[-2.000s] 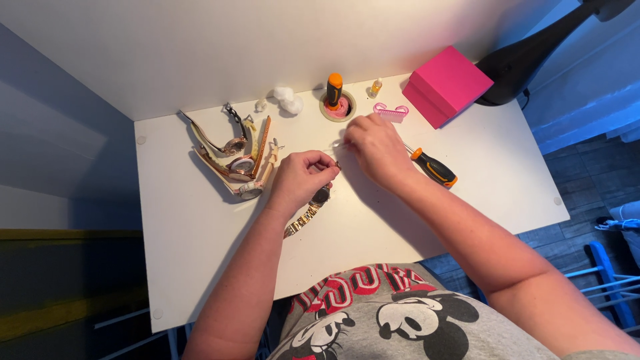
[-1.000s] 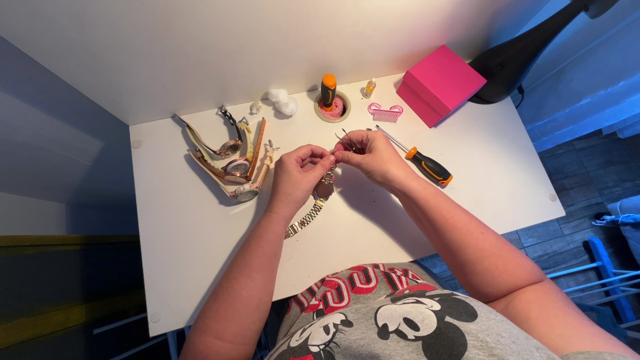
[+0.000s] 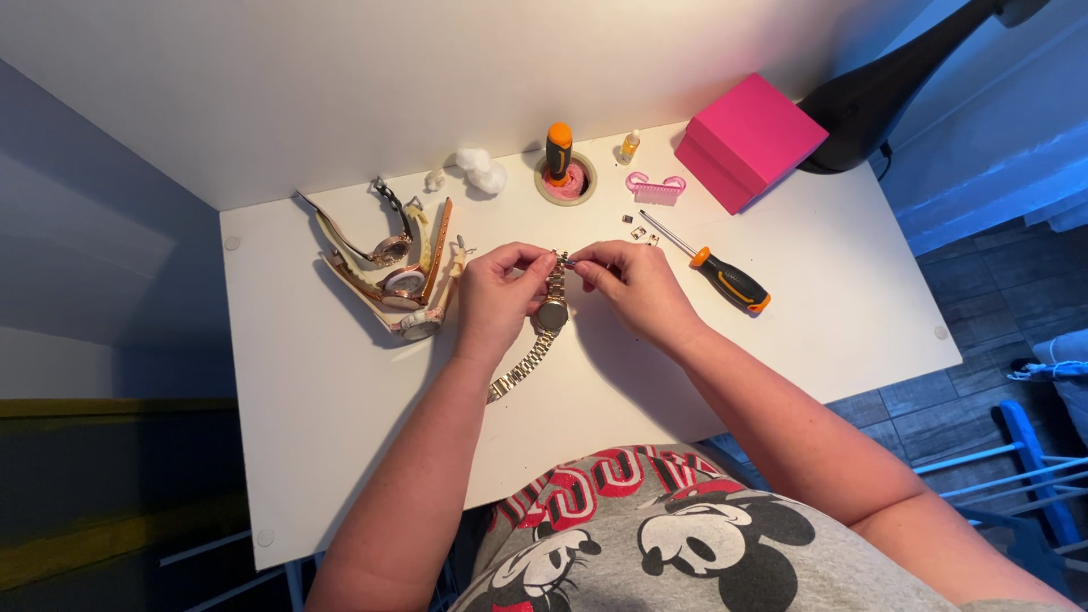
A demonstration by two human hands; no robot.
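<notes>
A metal-bracelet wristwatch [image 3: 552,315] hangs from my fingers over the white table, its dark face upward and the lower bracelet curving left. My left hand [image 3: 507,293] pinches the upper end of the bracelet between thumb and fingers. My right hand [image 3: 631,285] holds a small part at that same bracelet end; its fingertips cover most of it, so I cannot tell what it is. Several loose bracelet links [image 3: 638,232] lie just above my right hand. Beside them a screwdriver [image 3: 731,282] with a black and orange handle points its tip toward the upper left.
Several wristwatches [image 3: 403,287] lie at the left. Along the back are cotton wool [image 3: 483,171], a tape roll [image 3: 568,201] with another screwdriver [image 3: 558,153] upright in it, a small bottle [image 3: 629,147], a pink nail brush [image 3: 655,189], a pink box [image 3: 751,143] and a black lamp [image 3: 875,93].
My right hand was farther up from the watch two seconds ago, then came to the bracelet end beside my left fingers. Both hands are now at that end, and the loose links show more plainly.
</notes>
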